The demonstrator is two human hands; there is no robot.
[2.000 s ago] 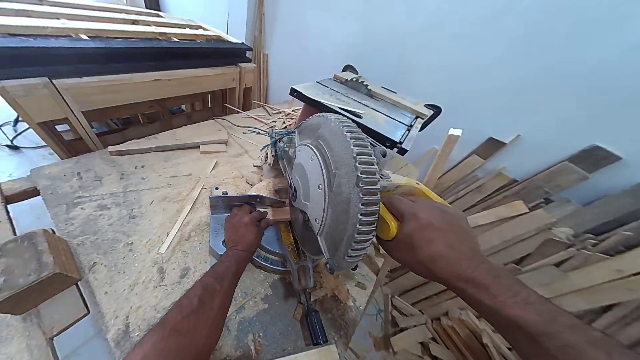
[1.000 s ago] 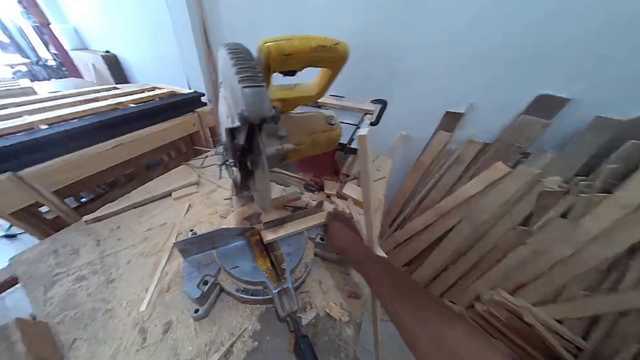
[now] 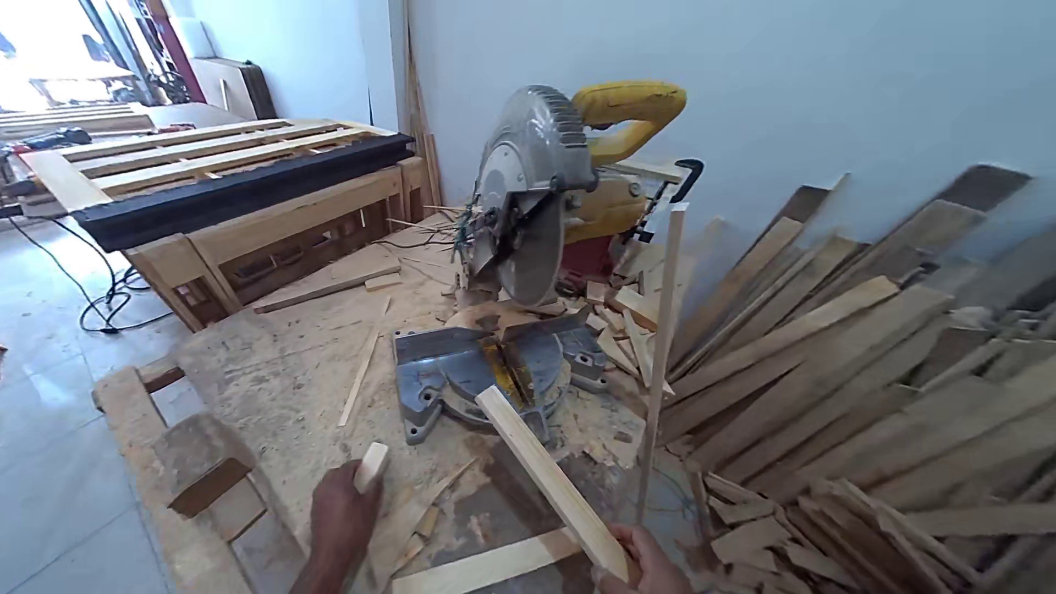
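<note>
My left hand (image 3: 346, 507), low and left of centre, is closed around a short wooden block (image 3: 372, 464) whose pale end sticks up past the fingers. At the bottom, my right hand (image 3: 648, 565) grips the near end of a longer pale wooden strip (image 3: 553, 483), which slants up and left toward the saw base. Beyond both hands stands a miter saw (image 3: 536, 157) with a yellow handle (image 3: 631, 111); its head is raised, and its blade (image 3: 532, 256) hangs over the grey metal base (image 3: 478, 371). No wood lies across the base's slot.
A thin upright wooden strip (image 3: 662, 355) stands right of the saw. Many boards (image 3: 833, 371) lean against the wall at right. Offcuts (image 3: 631, 318) and sawdust lie around the base. A slatted wooden frame (image 3: 206, 165) is at back left, a wooden block (image 3: 202, 462) at left.
The right hand has left the yellow handle and now holds a longer strip. The left hand has moved off the saw base. The saw head has risen. The view has shifted.
</note>
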